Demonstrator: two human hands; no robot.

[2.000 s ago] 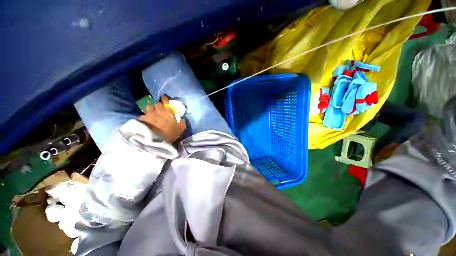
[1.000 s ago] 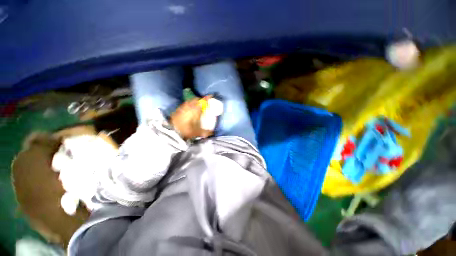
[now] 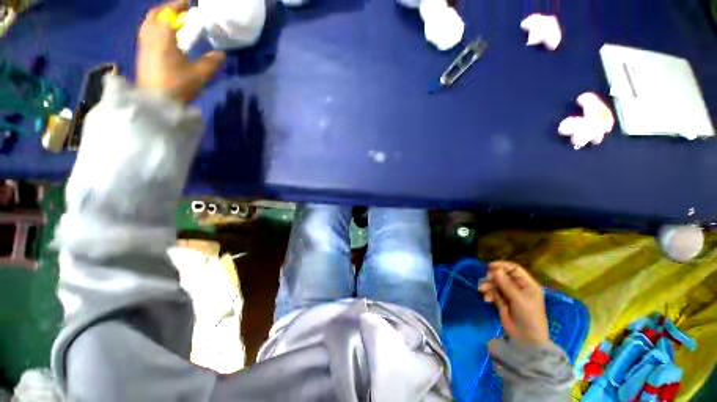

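My left hand is over the far left of the blue-covered table, with a yellow band on a finger. Its fingertips are at the edge of a white plush toy. The thumb is spread away from the toy. My right hand is in front of the table, above the blue basket, with fingers curled and fingertips close together. No needle or thread can be made out at it.
White plush, snips, pale pink pieces and a white flat rectangle lie on the table. A pale round lump is at its edge. Below are white plush pieces, a yellow sack and blue-red fabric.
The view has swung up onto the table. My left hand has moved from my lap to the far left of the table. My right hand has come into view. The taut thread no longer shows.
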